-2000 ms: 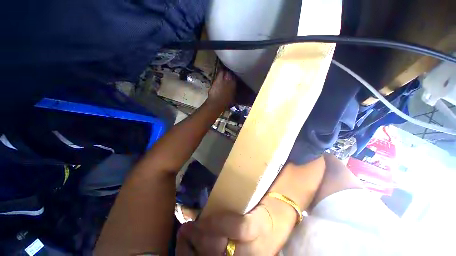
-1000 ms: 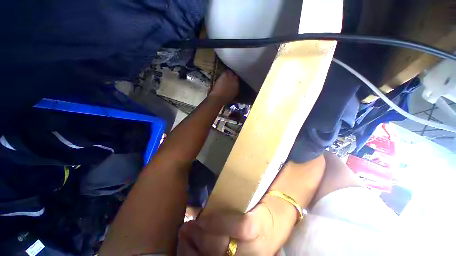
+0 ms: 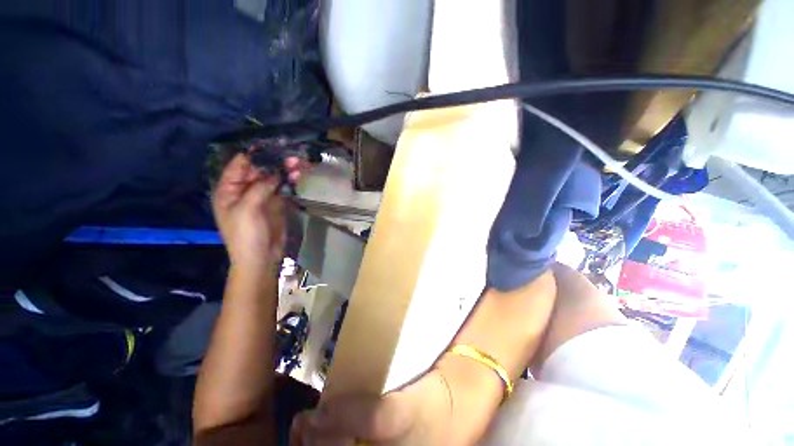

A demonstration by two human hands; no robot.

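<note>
The table's pale wood-coloured edge (image 3: 396, 235) runs up the middle of the tilted view. My right hand (image 3: 361, 420), with a gold bracelet at the wrist, grips this edge at the bottom and is partly cut off. My left hand (image 3: 251, 205) is beyond the edge, at the upper left. Its fingers are curled around a small bunch of dark scraps (image 3: 274, 163); the bunch is blurred and its exact make-up cannot be told. Dark navy cloth (image 3: 113, 113) fills the upper left.
The blue crate rim (image 3: 144, 235) is left of my left forearm, with dark white-striped garments (image 3: 52, 348) below it. A black cable (image 3: 487, 91) and a white cable (image 3: 601, 155) cross the view. Grey-blue cloth (image 3: 540, 209) lies by the table. A red object (image 3: 666, 283) is at the right.
My left hand has moved left from beside the table edge and now has dark scraps in its fingers. My right hand stays on the edge. The view has shifted slightly.
</note>
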